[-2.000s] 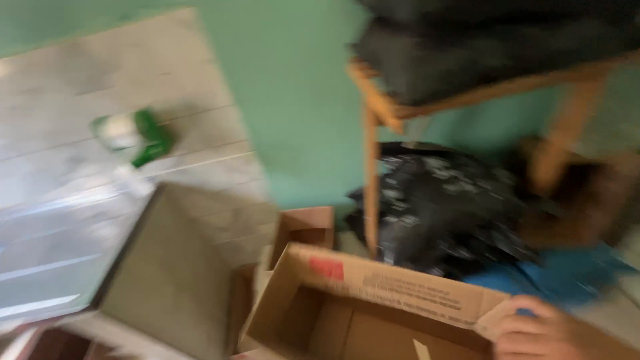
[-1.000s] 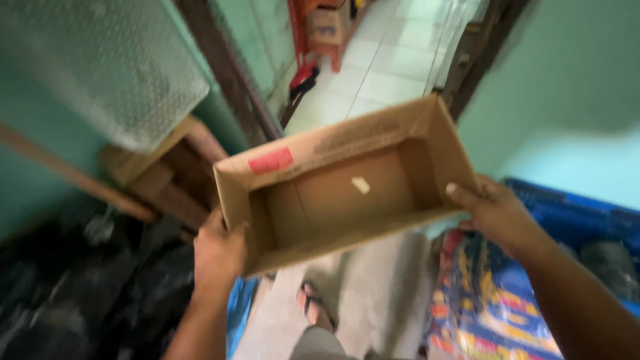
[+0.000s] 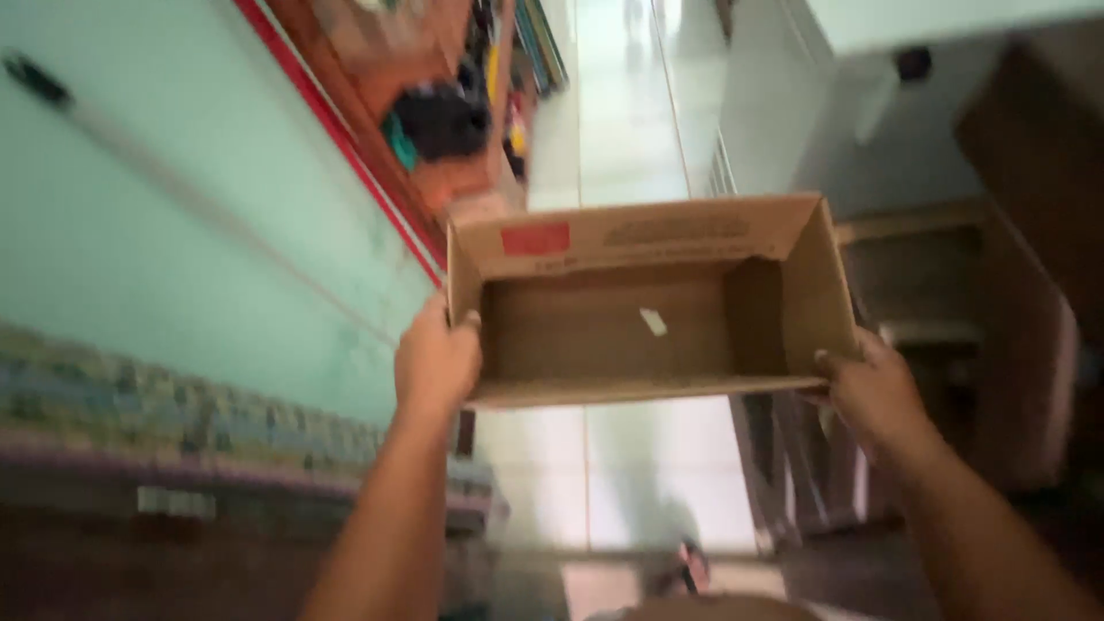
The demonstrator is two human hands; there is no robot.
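Observation:
An open cardboard box (image 3: pixel 604 323) is held up in front of me, its open side toward me. It bears a red patch and some printing on its inner far wall, and a small pale scrap (image 3: pixel 653 323) lies on its bottom. My left hand (image 3: pixel 438 355) grips the left end of the box, thumb over the rim. At the lower right corner, my right hand (image 3: pixel 871 384) holds the box with its thumb on the edge. The fingers of both hands are partly hidden behind the cardboard.
Beyond the box runs a tiled floor (image 3: pixel 625 129). An orange shelf (image 3: pixel 448 177) with dark items stands at the upper left, beside a green wall (image 3: pixel 216 190) with a long pole. White furniture (image 3: pixel 776 112) and brown boxes are at the right. My foot (image 3: pixel 693 565) shows below.
The view has swung to a tiled passage. Two seconds ago only one hand showed at the box; one second ago both held it, as now. The box is less tilted than one second ago.

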